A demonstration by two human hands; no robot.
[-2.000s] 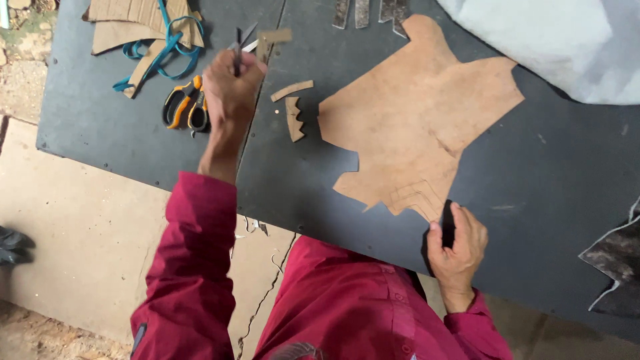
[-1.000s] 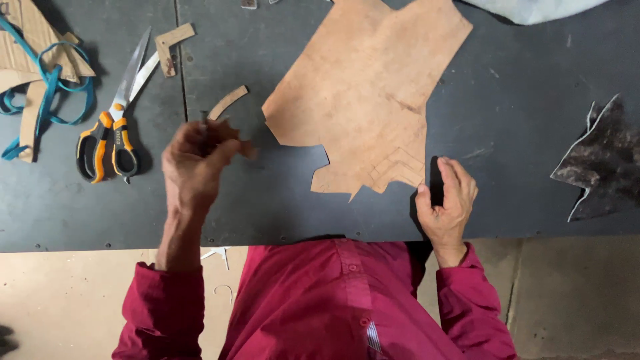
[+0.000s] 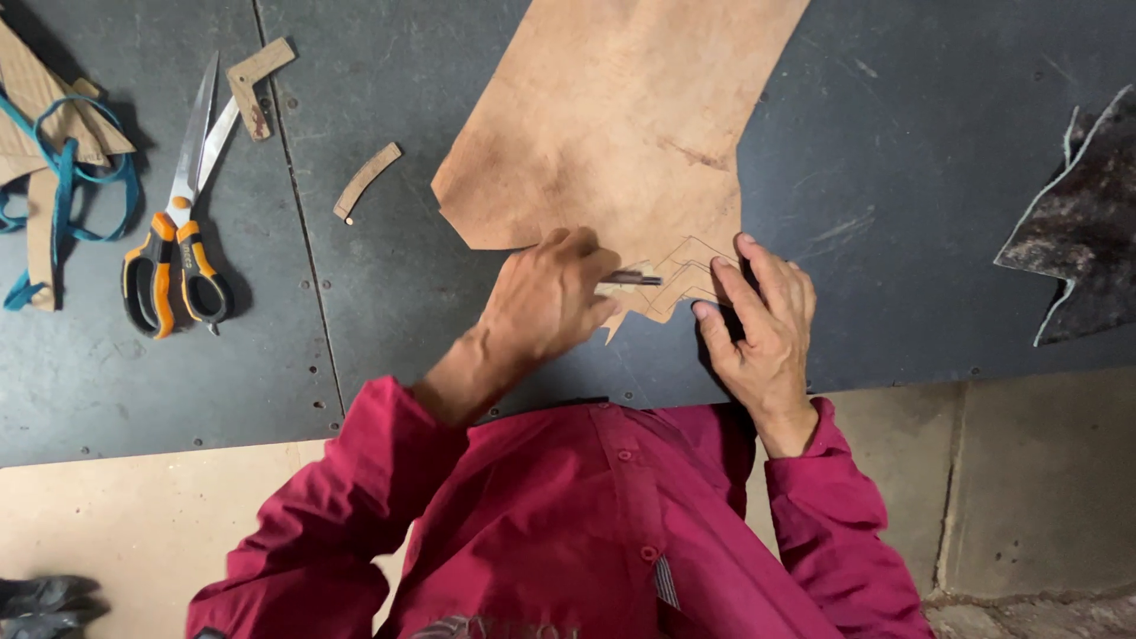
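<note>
A tan piece of leather [image 3: 621,133] lies on the dark tabletop, with thin zigzag lines drawn near its lower edge. Over that edge, at the lines' left end, my left hand [image 3: 555,293] holds a dark pen-like tool [image 3: 641,279]. A small pale piece [image 3: 626,286] shows under the tool; the fingers hide much of it, so its shape is unclear. At the right ends of the lines, my right hand [image 3: 763,324] rests with fingers apart, fingertips touching the leather's edge.
Scissors [image 3: 182,209] with orange and black handles lie spread at the left. Near them are an L-shaped cardboard piece [image 3: 244,78] and a curved strip [image 3: 366,180]. Far left are cardboard pieces [image 3: 40,231] with teal cord [image 3: 64,169]. Dark hide [image 3: 1074,240] lies far right.
My left hand has moved from beside the scissors to the leather. The toothed cardboard piece seen beside the curved strip two seconds ago no longer lies there. My right hand stays by the leather's edge.
</note>
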